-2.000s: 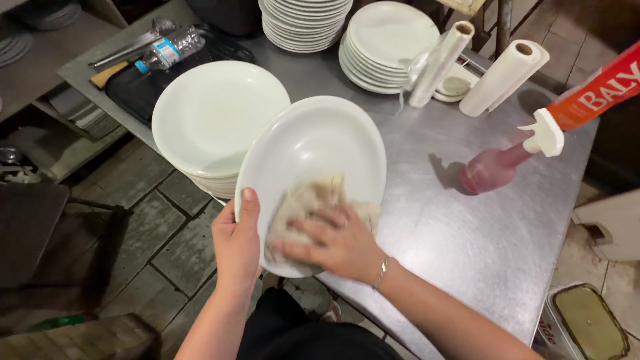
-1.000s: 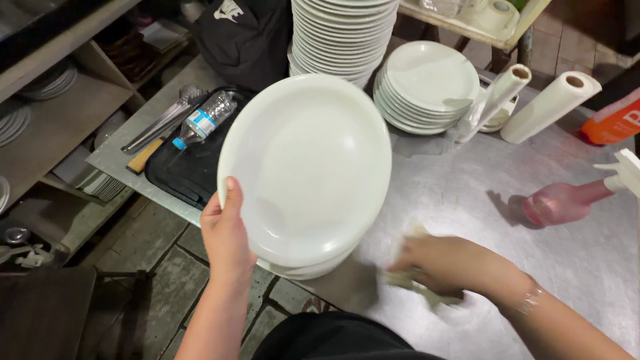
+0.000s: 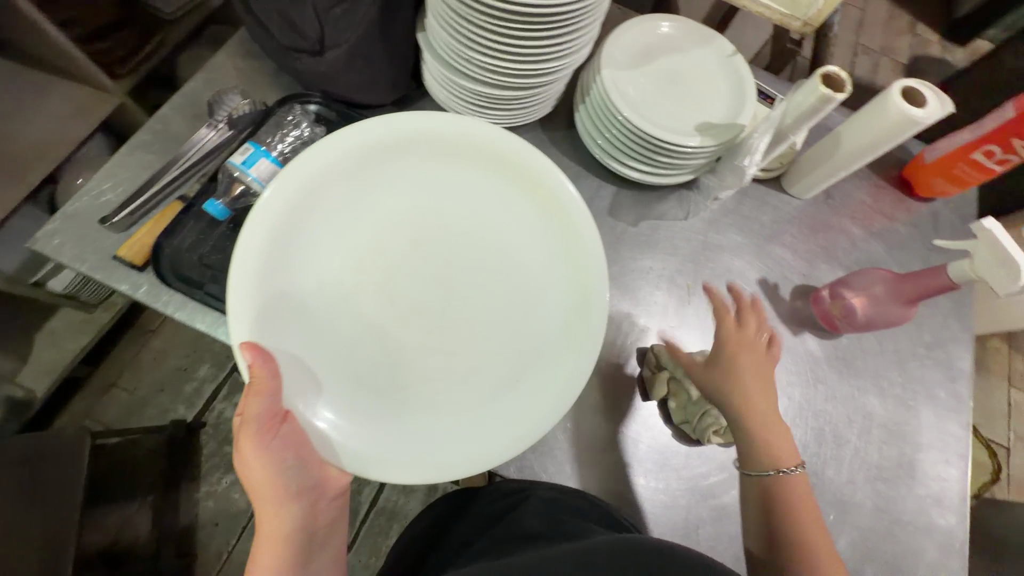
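Note:
My left hand (image 3: 280,440) grips a large round white plate (image 3: 420,296) by its lower left rim, thumb on the upper face, and holds it tilted above the metal table. Empty and with fingers spread, my right hand (image 3: 740,352) is just over a crumpled beige cloth (image 3: 688,396) that lies on the tabletop. To the right of that hand stands a pink spray bottle (image 3: 868,300) with a white trigger head. Whatever is directly under the held plate is hidden.
A tall stack of white plates (image 3: 512,64) and a lower stack (image 3: 672,88) stand at the back of the steel table (image 3: 872,448). White rolls (image 3: 868,140) and an orange bottle (image 3: 968,152) are at right. A black tray (image 3: 192,256) with a plastic bottle (image 3: 252,168) sits left, beside metal utensils (image 3: 180,160).
My right hand was rubbing the plate with the cloth, then moved right and let the cloth go on the table. The plate stays in my left hand. The view has shifted closer.

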